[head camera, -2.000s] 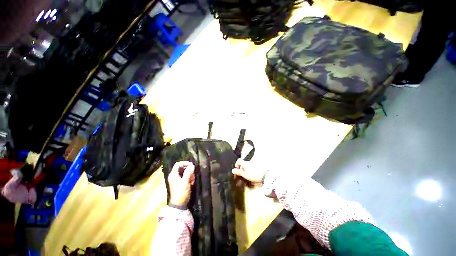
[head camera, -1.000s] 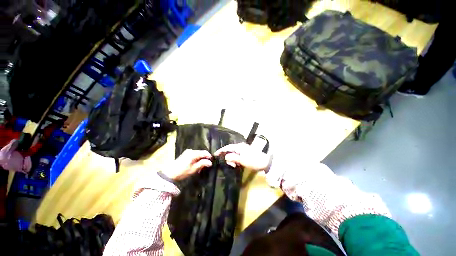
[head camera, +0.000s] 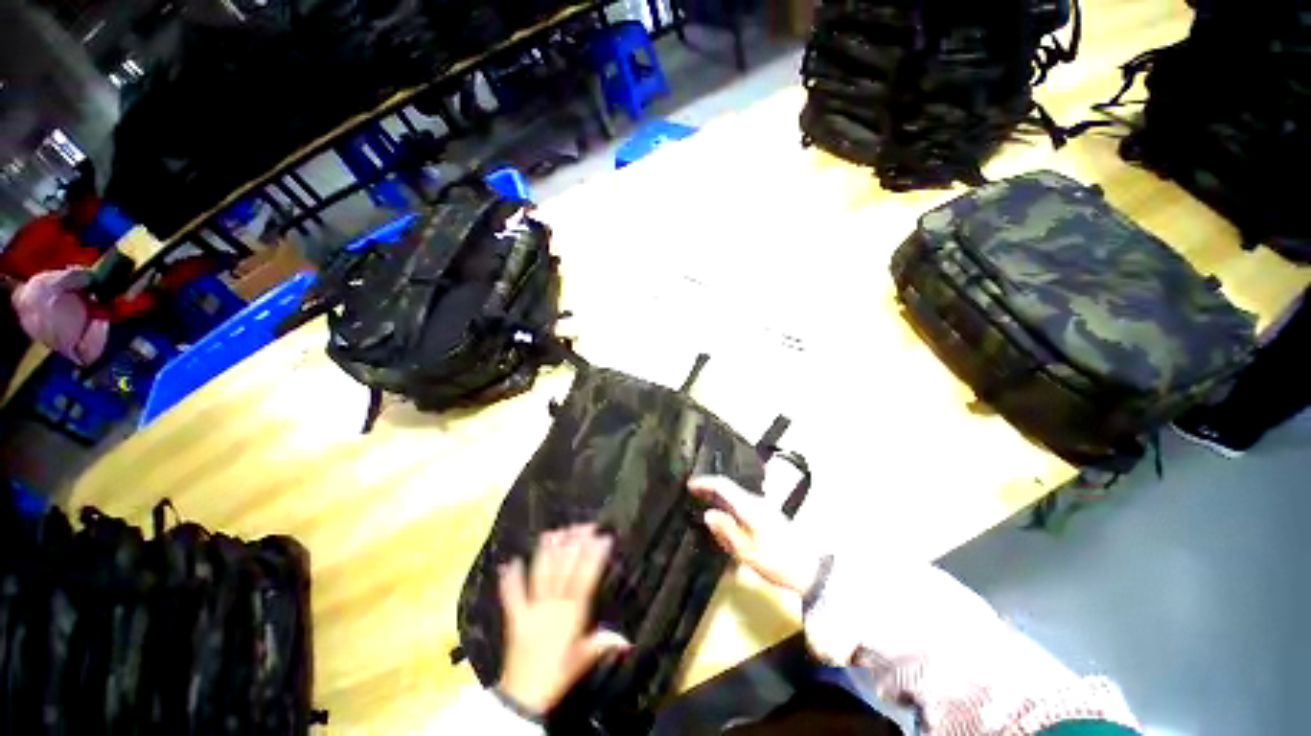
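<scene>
A dark camouflage backpack (head camera: 611, 475) lies on the table in front of me, its top end pointing away, with narrow black webbing tails at its far right corner. A dark zipper line runs along it. My left hand (head camera: 554, 611) is spread over the bag's lower left part, fingers apart, slightly blurred. My right hand (head camera: 748, 525) is at the bag's right edge, fingers bent against the fabric; whether it pinches anything cannot be told.
Another backpack (head camera: 446, 302) stands at the table's far left edge, and a camouflage one (head camera: 1078, 302) lies at right. Stacked backpacks (head camera: 158, 618) sit at near left, more (head camera: 927, 86) at the back. The wood-grain table (head camera: 388, 503) has blue crates (head camera: 230, 345) beyond it.
My hands have moved apart from the bag's middle line; the left now lies flat and open, the right is at the edge. The bag is tilted more, and the view has shifted.
</scene>
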